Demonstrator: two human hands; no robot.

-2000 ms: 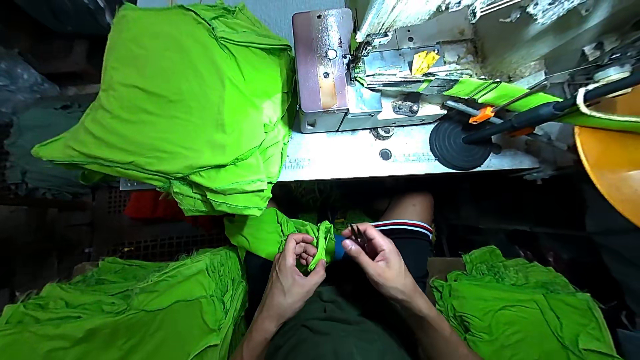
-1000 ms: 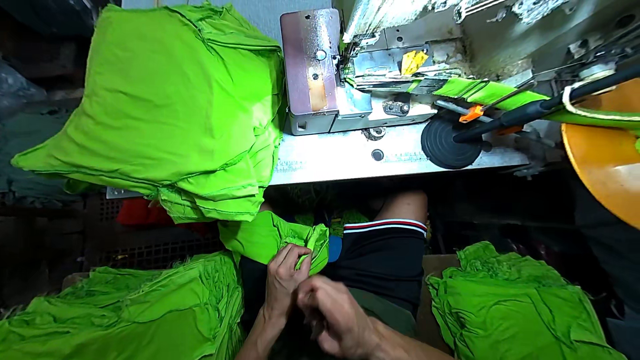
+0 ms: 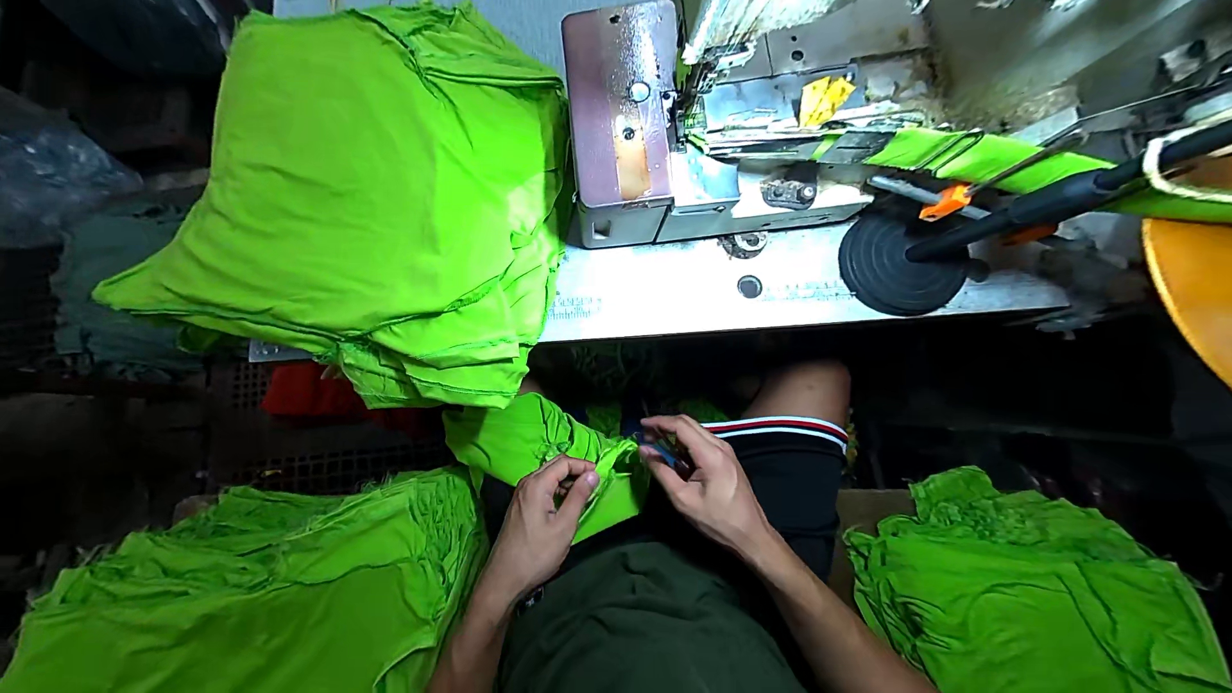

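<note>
Over my lap lies a piece of bright green fabric [image 3: 525,438], its gathered edge pinched between the thumb and fingers of my left hand [image 3: 549,515]. My right hand [image 3: 707,481] is just right of that edge, fingers curled around a small dark bluish tool [image 3: 666,452], too small and shaded to name surely. Above the lap, a tall stack of green fabric pieces [image 3: 346,183] rests on the left of the sewing table [image 3: 645,294] and overhangs its front edge. Right beside the stack stands an industrial sewing machine [image 3: 621,115].
More green fabric piles sit low at the left [image 3: 269,587] and right [image 3: 1030,597]. A round black base [image 3: 900,265] with a dark arm stands on the table's right. A green fabric strip [image 3: 1001,159] runs to the machine, near an orange disc [image 3: 1193,289].
My right hand, which was lower and blurred a second ago, is raised beside the fabric edge. My left hand remains at the green fabric.
</note>
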